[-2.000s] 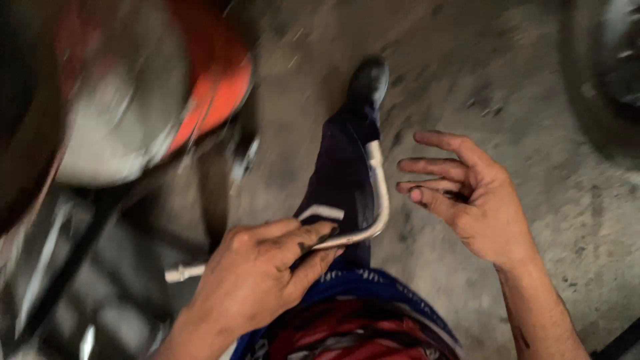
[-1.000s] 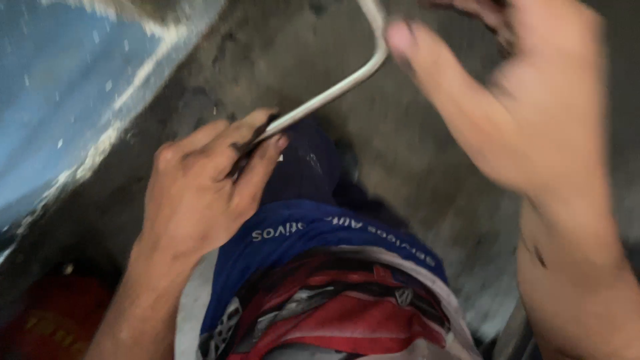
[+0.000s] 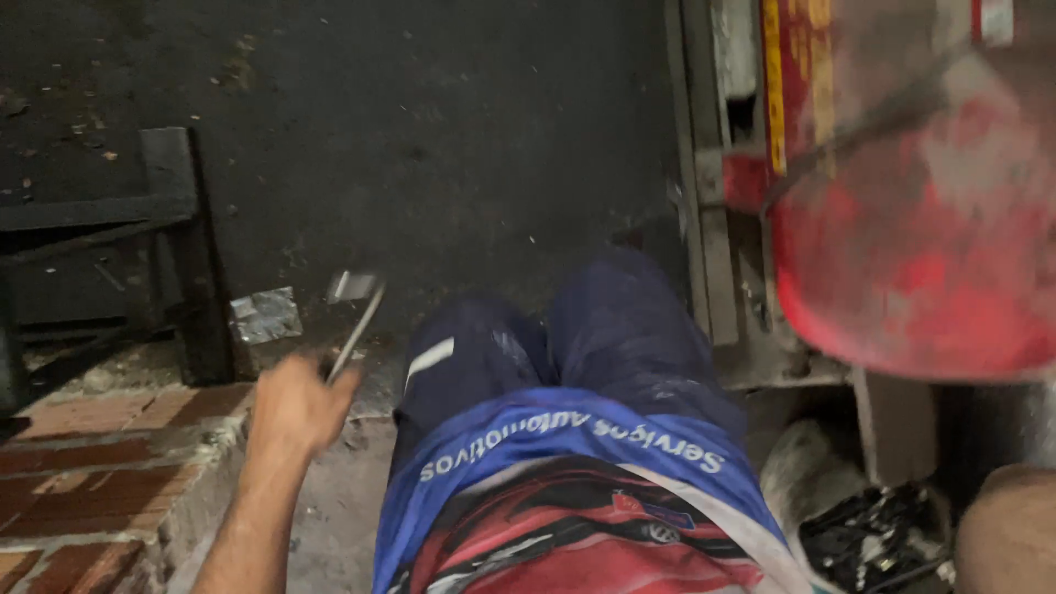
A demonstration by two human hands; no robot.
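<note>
At the lower left, my left hand (image 3: 301,404) is closed round a thin bent metal pipe (image 3: 359,330), whose upper part sticks out above the fingers over the dark floor. A blurred pale end shows at its top. Of my right arm (image 3: 1006,528) only a part shows at the lower right edge; the hand itself is out of the frame.
A red, dusty rounded container (image 3: 916,272) stands at the right beside a metal frame (image 3: 701,206). Brick edging (image 3: 91,495) lies lower left, below a dark metal stand (image 3: 186,247). Crumpled foil (image 3: 268,315) lies on the floor. A bin of dark scraps (image 3: 874,536) is lower right.
The view has shifted to another part of the workshop. The pipe is still in my left hand, now lower left. My right hand, visible before with fingers spread, has left the frame.
</note>
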